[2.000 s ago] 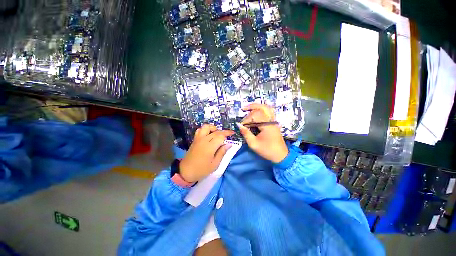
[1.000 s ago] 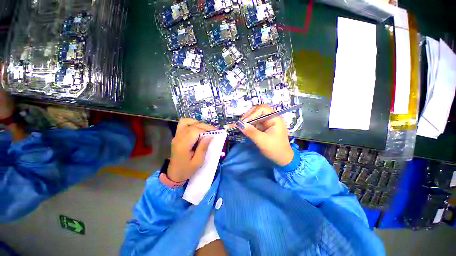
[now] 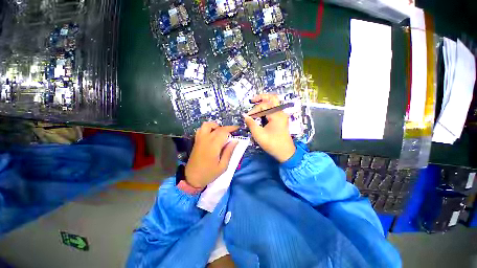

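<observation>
My left hand [image 3: 209, 153] holds a white sticker strip [image 3: 225, 175] with tiny dark marks along its upper edge. My right hand [image 3: 272, 130] holds dark tweezers [image 3: 273, 109], their tip pointing left over the near part of the tray. The hands are close together. A clear blister tray [image 3: 175, 107] holds several blue circuit boards [image 3: 227, 39] with silver parts in three columns. The tray's near edge is partly hidden by my hands. I cannot tell whether a piece is at the tweezer tip.
Stacked blister trays [image 3: 102, 78] lie at the left. A white sheet [image 3: 367, 78], amber film [image 3: 424, 99] and loose white strips [image 3: 456, 91] lie at the right. Dark parts fill a blue bin [image 3: 374, 178] below the bench edge. A person's blue sleeve [image 3: 63, 175] is at the left.
The strip and my left hand have moved right and closer to the tray since a second ago. My right hand has moved up and slightly left, with the tweezers still held.
</observation>
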